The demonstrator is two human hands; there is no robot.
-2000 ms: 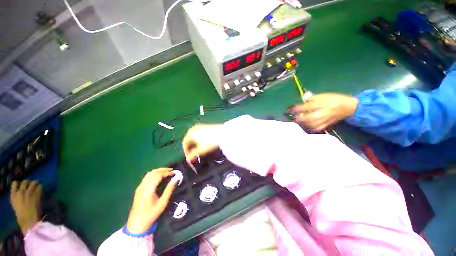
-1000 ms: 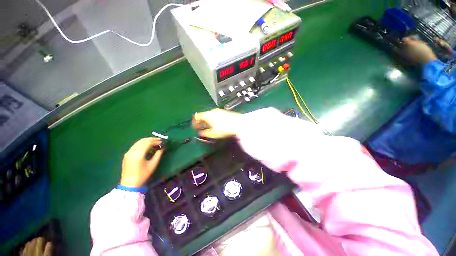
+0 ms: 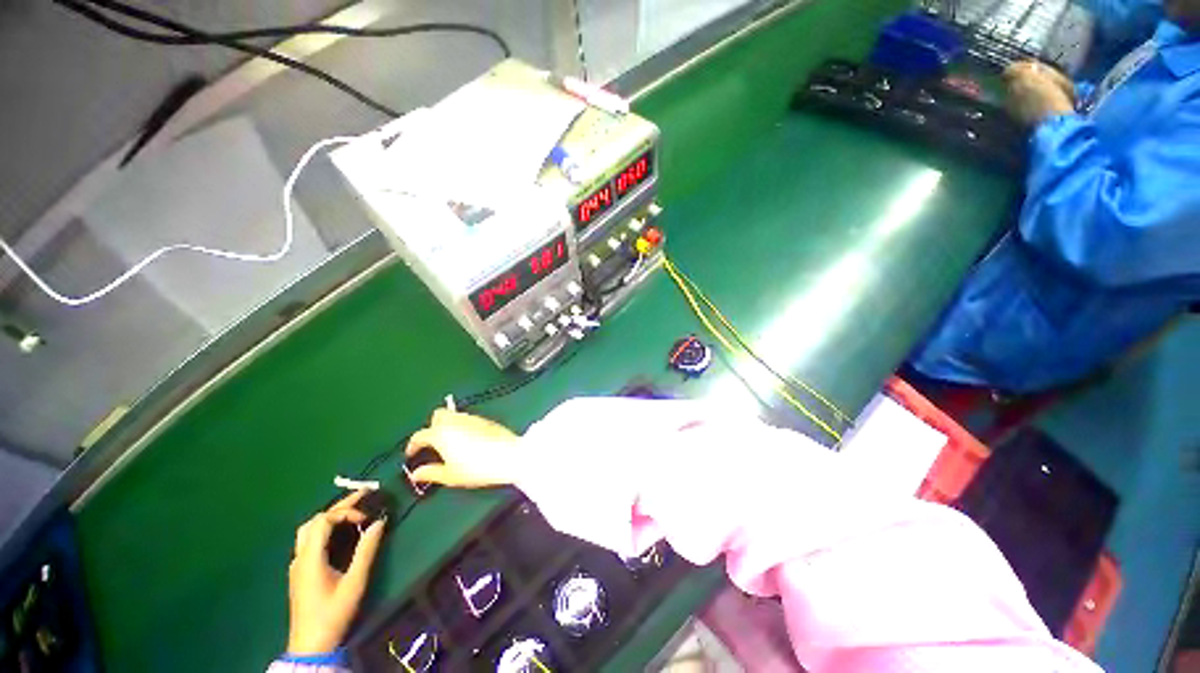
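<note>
My left hand [image 3: 329,575] holds a dark round watch unit [image 3: 345,543] between thumb and fingers, above the green mat left of the tray. My right hand [image 3: 457,450] is just to its right, with its fingertips closed on a small dark thing at the black test leads [image 3: 490,393]; a second watch unit or a lead end, I cannot tell. The black tray [image 3: 454,640] lies at the near edge with several round watch units [image 3: 580,602] in its pockets. My right sleeve covers part of the tray.
The power supply [image 3: 454,250] with lit red digits stands behind my hands. A round unit [image 3: 690,355] lies on the mat near the yellow leads [image 3: 750,352]. A person in blue [image 3: 1105,224] works at another black tray [image 3: 908,108]. A red bin [image 3: 937,418] is at right.
The view has shifted, showing more of the right side. Both hands have come closer together at the leads. The round unit on the mat is now uncovered beside the yellow leads.
</note>
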